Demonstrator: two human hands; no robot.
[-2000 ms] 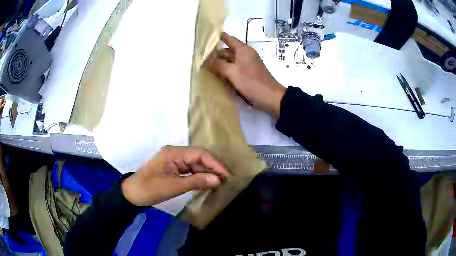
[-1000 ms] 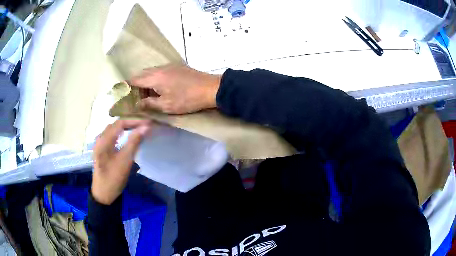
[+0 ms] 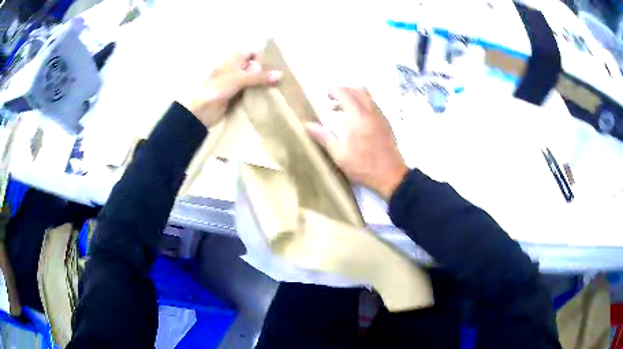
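A khaki cut panel (image 3: 300, 160) lies on the white table and hangs over its front edge toward my lap, folded and twisted. A pale whitish cloth (image 3: 258, 235) shows under its lower part. My left hand (image 3: 232, 82) pinches the panel near its upper end between thumb and fingers. My right hand (image 3: 358, 136) is at the panel's right edge, thumb touching or close to the cloth, fingers spread and blurred; whether it grips is unclear. The sewing machine's needle area (image 3: 430, 92) is to the right of my right hand, overexposed.
Dark snips (image 3: 558, 175) lie on the table at right. The machine head has a tan patch (image 3: 505, 63). A grey motor unit (image 3: 65, 78) stands at upper left. Below the table are blue crates (image 3: 188, 293) and hanging khaki pieces (image 3: 58, 272). The table's front edge (image 3: 205, 213) crosses the view.
My left hand has moved up and forward onto the panel's upper part. My right hand has moved right and opened out. The panel now runs from upper left to lower right; the view has shifted.
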